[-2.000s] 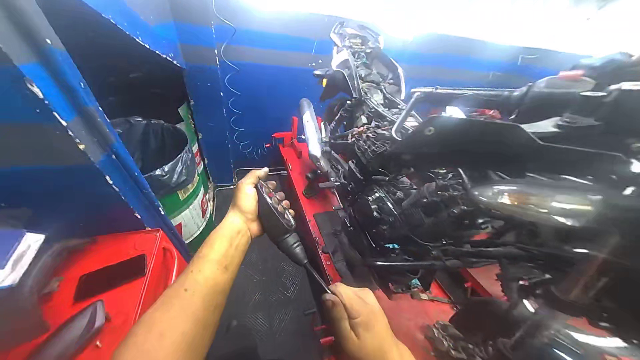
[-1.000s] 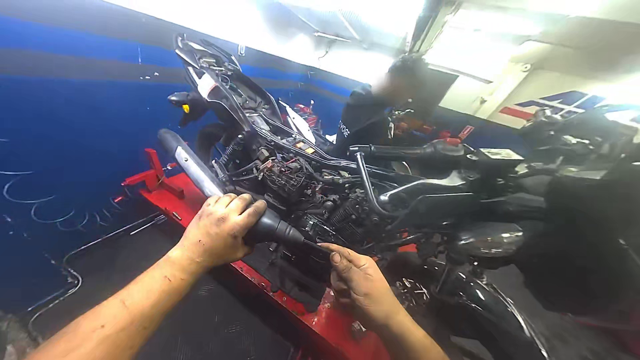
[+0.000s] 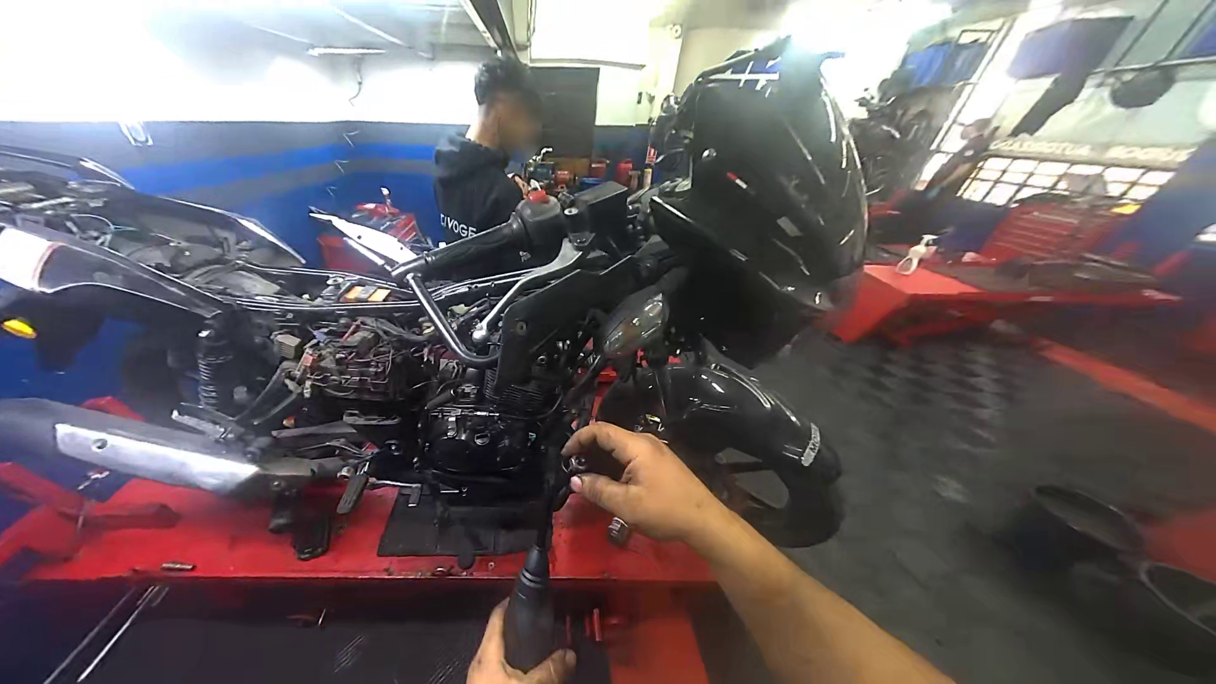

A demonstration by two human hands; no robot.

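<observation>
My left hand point(image 3: 518, 655), low in the middle of the view, is closed round the black handle point(image 3: 530, 608) of a hand-held tool. The tool stands nearly upright, its thin dark shaft point(image 3: 543, 522) rising from the tapered grip. At the shaft's upper end, my right hand point(image 3: 646, 480) pinches a small dark round part point(image 3: 574, 465) between thumb and fingers. Behind both hands is a partly stripped motorcycle, with its engine point(image 3: 475, 442), exposed wiring point(image 3: 361, 366), silver exhaust point(image 3: 152, 456), black front fender point(image 3: 722, 404) and black fairing point(image 3: 769, 209).
The motorcycle stands on a red lift platform point(image 3: 218, 532). Past the handlebar point(image 3: 484, 242), a person in a dark hoodie point(image 3: 475, 185) stands by the blue wall. Another red bench point(image 3: 912, 294) with a white pump bottle point(image 3: 916, 255) is at right. Dark round containers point(image 3: 1088, 518) lie on the floor.
The view has swung right, towards the motorcycle's front. The tool has turned from slanting to nearly upright, with my left hand now below my right. My left hand still holds its handle.
</observation>
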